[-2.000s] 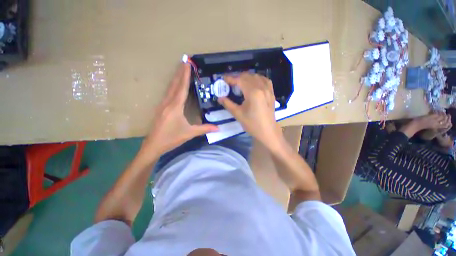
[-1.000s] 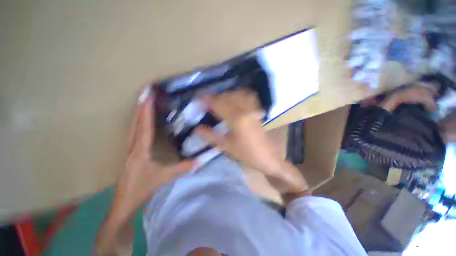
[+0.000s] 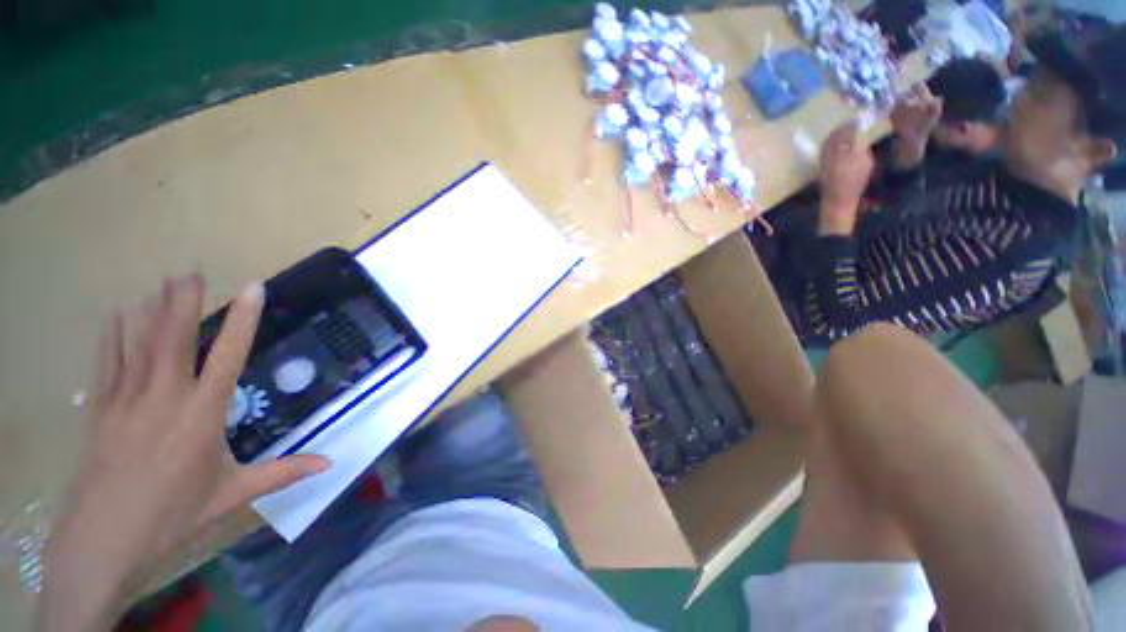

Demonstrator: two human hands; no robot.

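Observation:
The black plastic housing (image 3: 340,324) lies open side up on a white work pad (image 3: 463,253) with dark blue edges. Inside it are a pale round disc and, near its left end, a white toothed piece (image 3: 248,405). A light strip runs along its near edge. My left hand (image 3: 167,414) spans the housing's left end, index finger at the far edge and thumb at the near edge, hiding that end. The other fingers are spread. My right arm shows bent at the lower right, but my right hand is out of the picture.
A heap of silver-white motors (image 3: 667,105) with reddish wires lies on the bench (image 3: 494,99). A blue box (image 3: 783,82) and another heap lie beyond. An open carton (image 3: 729,290) with black housings stands beside the bench. A person in a striped top (image 3: 920,266) sits at the right.
The view has swung to the right, bringing the carton and neighbouring person closer. My right hand has left the housing and gone out of view. My left hand remains at its left end.

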